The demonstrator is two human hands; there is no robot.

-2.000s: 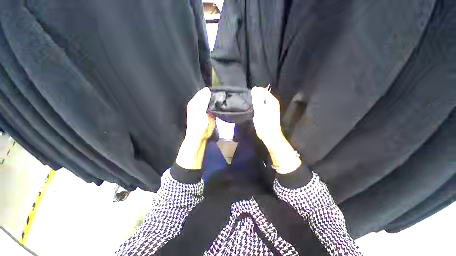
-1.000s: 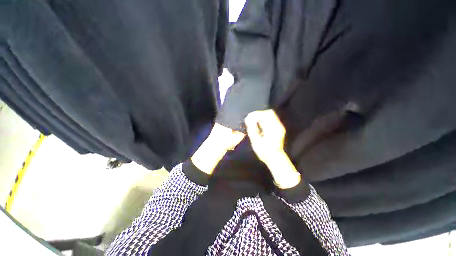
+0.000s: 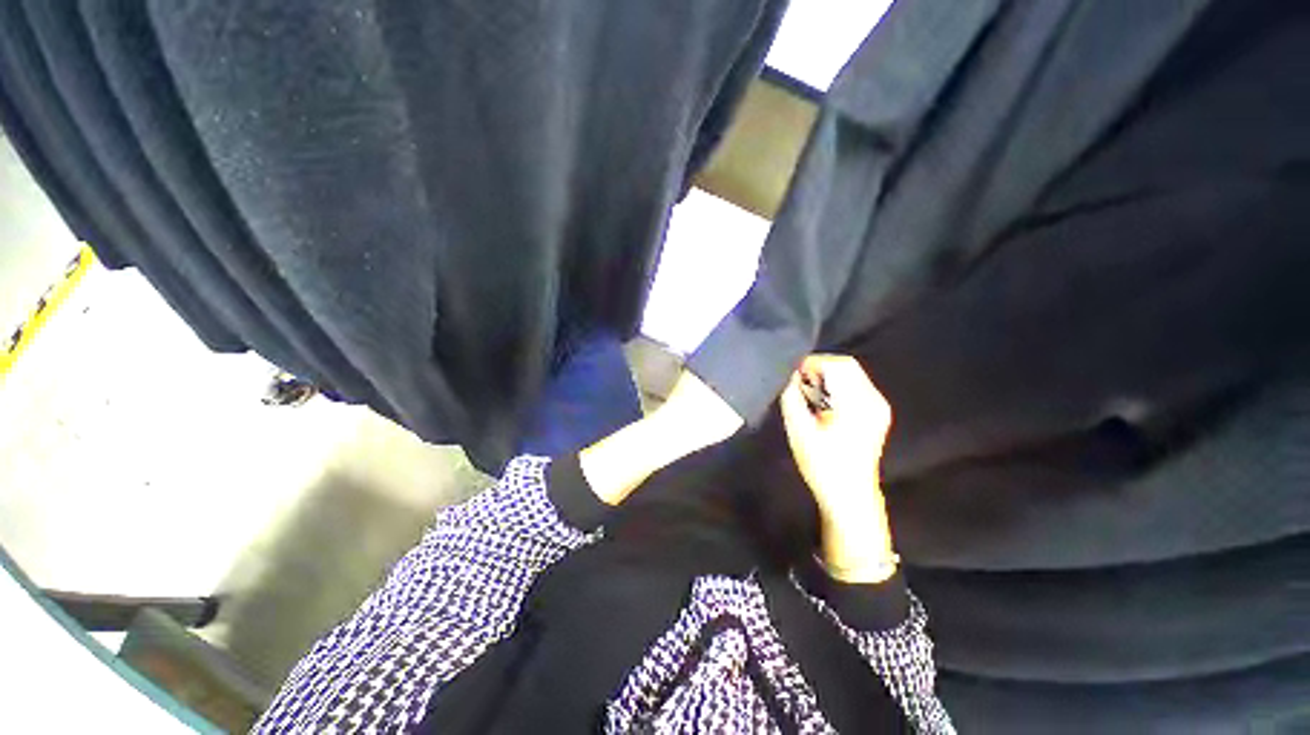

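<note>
A dark sleeve point(image 3: 769, 323) hangs down from the coat on the right, its open cuff end in front of me. My left hand point(image 3: 678, 434) reaches into the cuff end; its fingers are hidden inside the cloth. My right hand point(image 3: 848, 438) is curled just right of the cuff edge, closed around a small dark tool that looks like thread snips point(image 3: 816, 392), mostly hidden by the fingers. I cannot tell whether the right fingers touch the cuff.
Dark coats point(image 3: 331, 187) hang side by side on the left, and a large dark coat point(image 3: 1092, 330) fills the right. Yellow-and-black floor tape point(image 3: 46, 305) shows at far left. A dark bar point(image 3: 129, 612) lies low at the left.
Both hands held the cuff opening from its sides earlier. My left hand has since gone into the sleeve. The sleeve and right hand now appear further right, with a wider gap between the coats.
</note>
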